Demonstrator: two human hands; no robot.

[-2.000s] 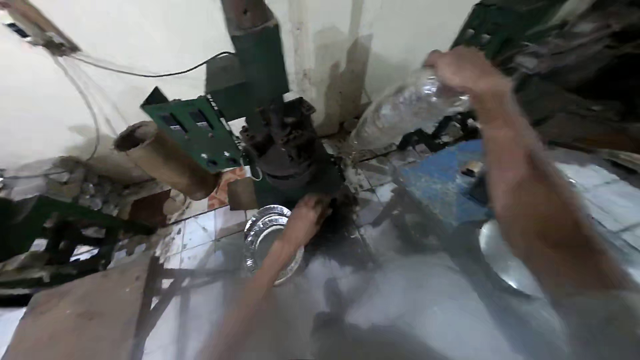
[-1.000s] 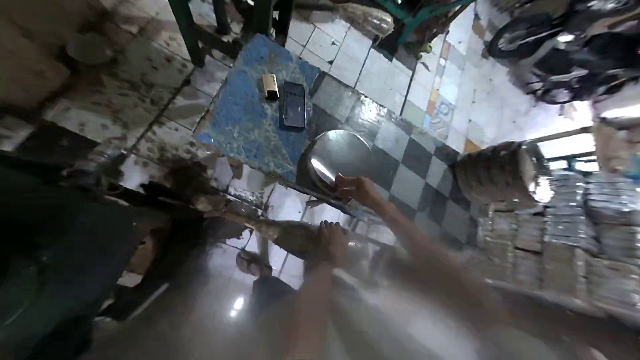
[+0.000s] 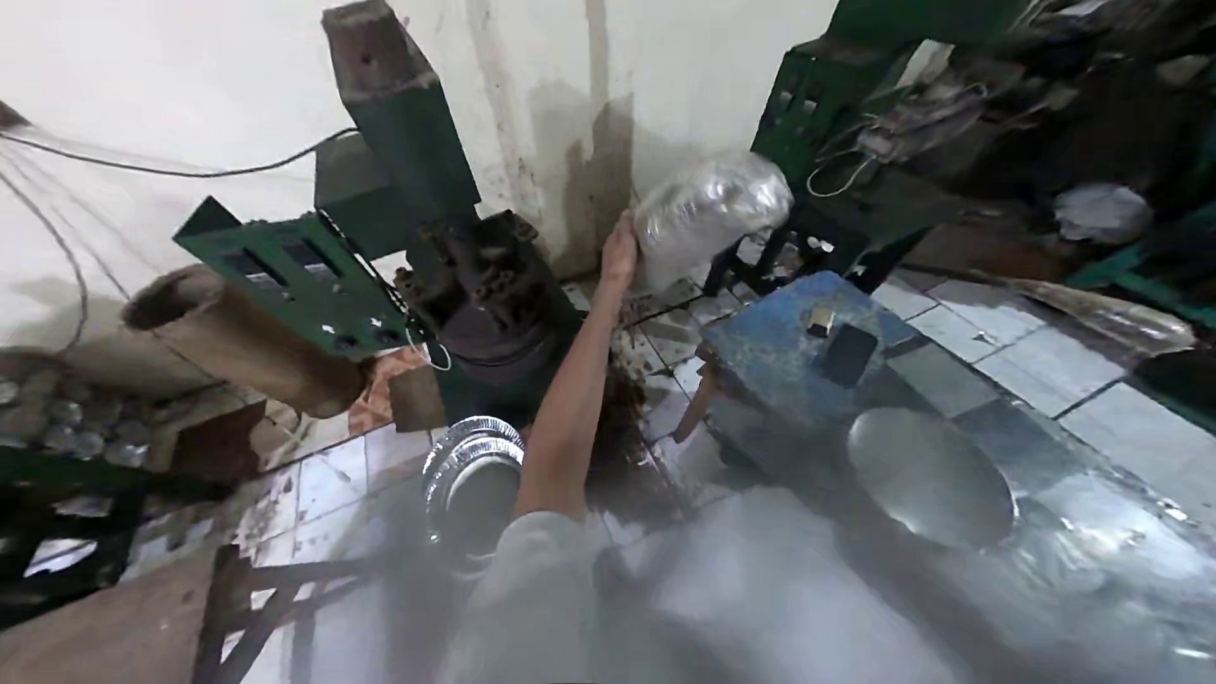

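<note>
My left hand (image 3: 620,255) is raised near the wall and grips the left side of a clear plastic-wrapped bundle (image 3: 712,214); its contents cannot be made out. My right hand is out of view. Below my left forearm lie round aluminium foil trays (image 3: 475,440), overlapping each other and partly hidden by blur. They lie in front of a green press machine (image 3: 499,328) with dark, greasy metal parts. At the right, a round shiny metal disc (image 3: 926,475) rests on a grey-checked surface.
A green control box (image 3: 299,275) and a brown cardboard tube (image 3: 247,342) stand left of the press. A blue worn board (image 3: 779,332) carries a dark phone (image 3: 847,355) and a small gold-coloured box (image 3: 820,321). A wooden stand (image 3: 114,617) is at lower left.
The view has swung back from the disc side to the press. Two seconds ago my right hand held a clear plastic bag and my left was at the foil trays; now my left hand holds the bundle.
</note>
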